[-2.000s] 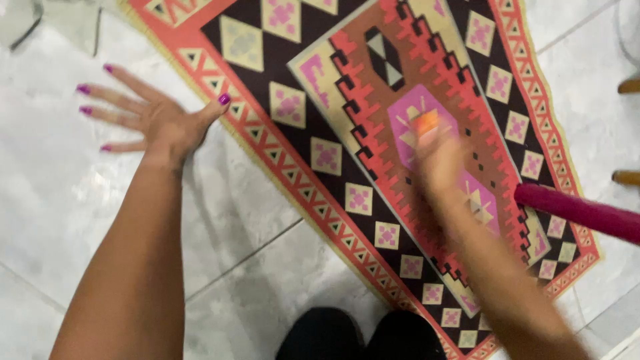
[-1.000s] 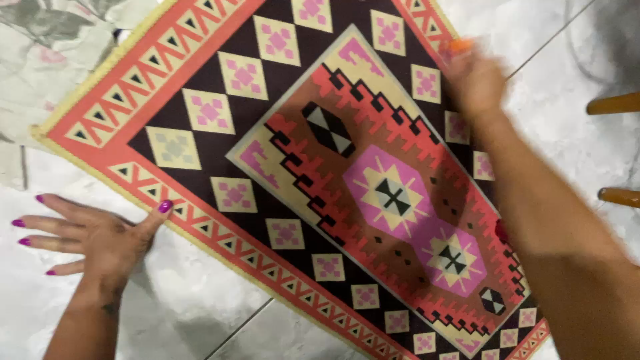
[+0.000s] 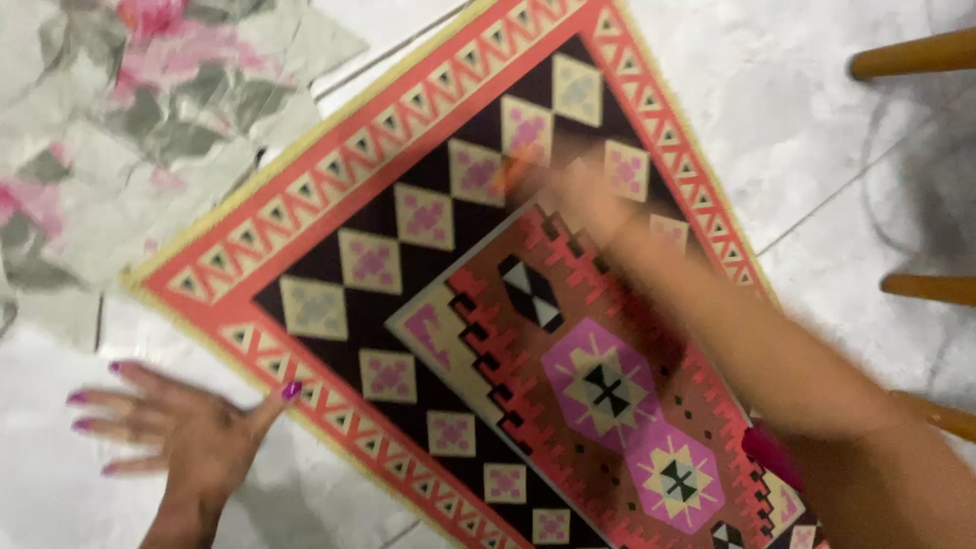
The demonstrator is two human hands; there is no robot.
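A patterned rug (image 3: 427, 217) with a coral border, dark band and brown-and-pink centre lies flat on the floor. At its lower left edge my left hand (image 3: 194, 427) is spread wide, its thumb tip on the rug's border and its other fingers over the tiles. My right hand (image 3: 564, 183), badly blurred, is over the dark band near the rug's upper part. Something orange (image 3: 518, 168) shows at its fingertips; what it is cannot be told. A magenta rod-like thing (image 3: 770, 457) is partly hidden under my right forearm.
Pale marble-look floor tiles (image 3: 801, 137) surround the rug. A crumpled floral sheet (image 3: 175, 114) lies at the upper left, touching or close to the rug's edge. Several round wooden legs (image 3: 915, 57) stand at the right.
My right hand has moved from the rug's central medallion to its right edge, then onto the dark band. The left hand stays spread at the rug's edge. The view has shifted toward the floral sheet.
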